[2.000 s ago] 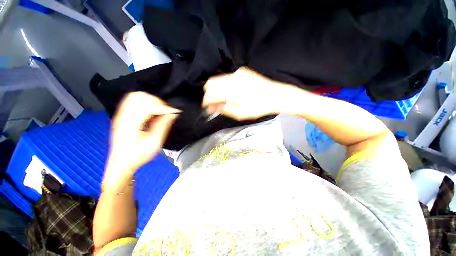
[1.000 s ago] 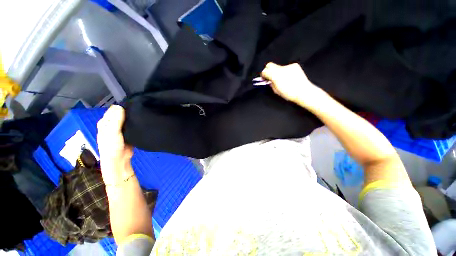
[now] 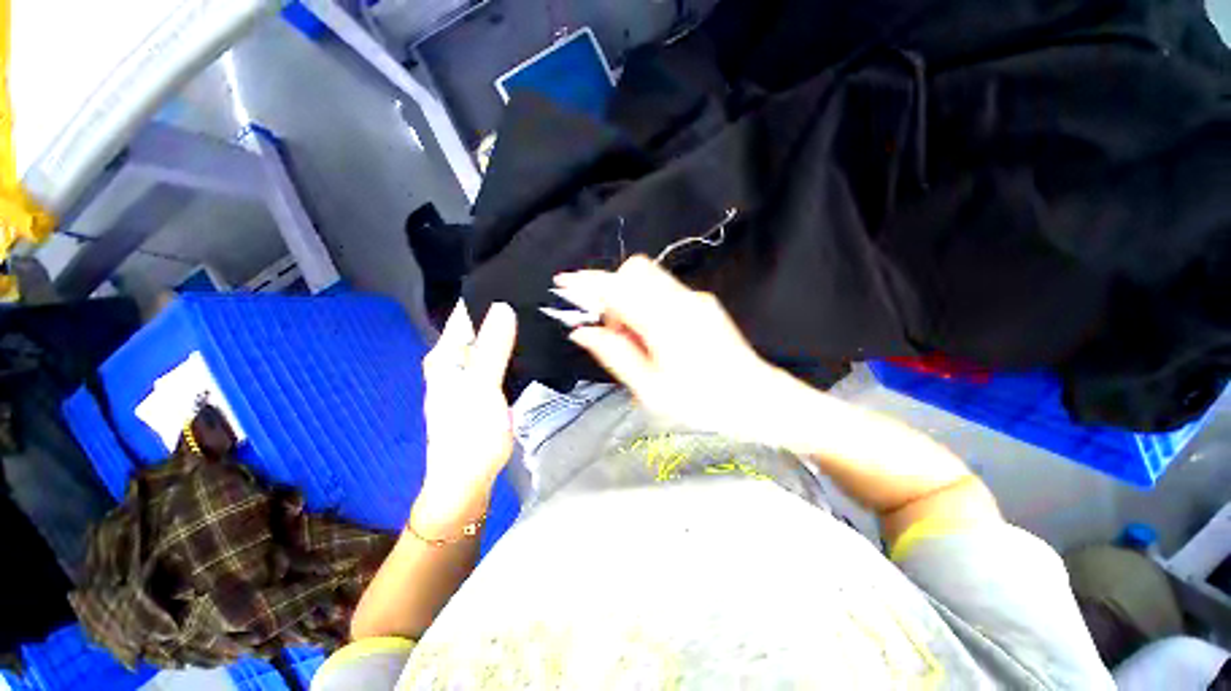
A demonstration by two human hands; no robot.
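The black garment (image 3: 810,203) lies across the lap and spreads to the upper right. My right hand (image 3: 662,331) is closed around the thread snips (image 3: 574,300), with two silvery blade tips pointing left, apart, over the cloth. My left hand (image 3: 470,378) is at the garment's left edge, thumb and fingers pointing up; some black cloth shows beside the fingertips, and whether they pinch it cannot be told. A pale loose thread (image 3: 695,243) lies on the cloth just above my right hand.
A blue ribbed crate (image 3: 317,392) with a white label stands at left, a brown plaid garment (image 3: 216,554) before it. Another blue crate (image 3: 1026,412) with something red is under the black garment at right. Grey machine stands (image 3: 284,203) are at upper left.
My left hand has moved right, and my right hand with the snips has moved left and down, close to it. The garment's stretched lower edge is drawn up and bunched.
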